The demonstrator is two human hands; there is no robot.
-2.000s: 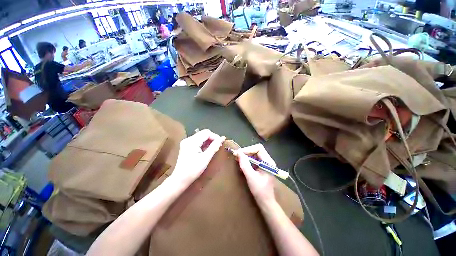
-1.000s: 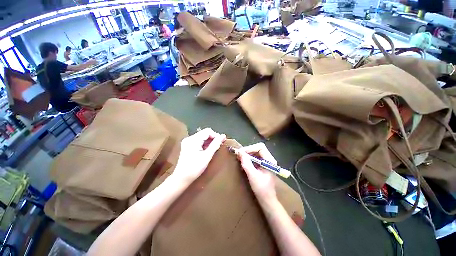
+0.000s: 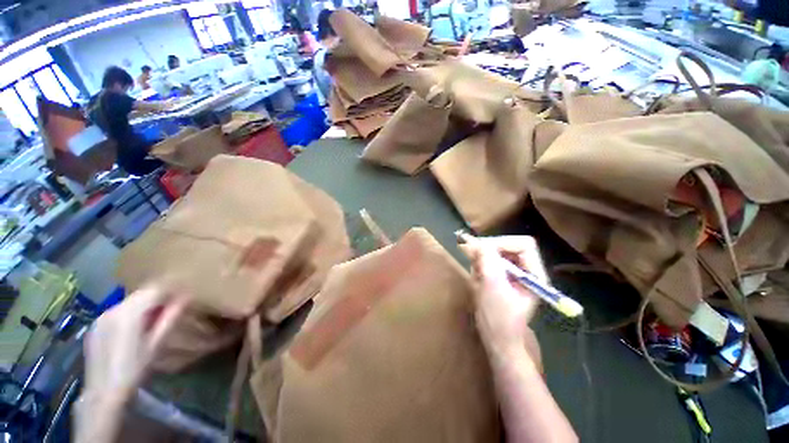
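A tan tote bag (image 3: 389, 346) lies on the dark green table (image 3: 333, 164) in front of me, with a long reddish-brown leather strip (image 3: 355, 307) on its panel. My left hand (image 3: 130, 333) is blurred at the lower left, off this bag, fingers bent near each other; whether it holds anything is unclear. My right hand (image 3: 506, 285) holds the white thread burner pen (image 3: 541, 292) just right of the bag's top corner. The pen's thin cord is faint behind it.
Stacked tan bags (image 3: 229, 234) with a leather patch stand left. Heaped bags (image 3: 640, 182) with looped handles lie right, above a red can (image 3: 668, 342) and a yellow cable part (image 3: 695, 411). Folded panels (image 3: 368, 95) are piled at the back. A person (image 3: 117, 121) is at far left.
My left hand has left the bag's top corner and moved down and left. My right hand and the pen have moved off the edge to the right. The long leather strip shows more. The view has shifted.
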